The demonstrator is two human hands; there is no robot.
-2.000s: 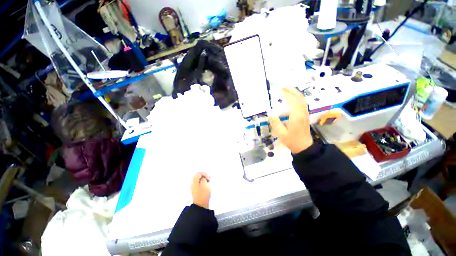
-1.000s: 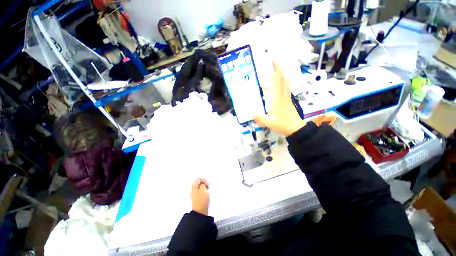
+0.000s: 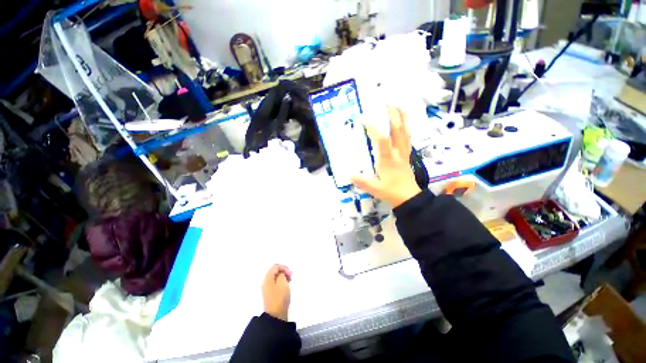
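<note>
A smartphone [image 3: 343,133] with a lit white and blue screen stands upright, slightly tilted, at the needle end of the white sewing machine [image 3: 524,135]. My right hand [image 3: 391,162] is raised at the phone's right edge with its fingers spread; the thumb is near the lower screen. It does not grasp the phone. My left hand [image 3: 277,291] is over the front of the white table, fingers curled in; whether it holds anything cannot be told. White fabric [image 3: 265,191], overexposed, lies heaped left of the machine.
A red parts tray [image 3: 544,222] is right of the machine. A black bundle [image 3: 283,120] lies behind the white heap. A thread cone [image 3: 453,41] stands at the back. A burgundy jacket [image 3: 131,248] is left of the table, and a cardboard box [image 3: 623,315] at lower right.
The phone screen went from plain white to a blue and white page. My right hand moved left to the phone's edge and its fingers spread. The view shifted slightly; my left hand stayed low.
</note>
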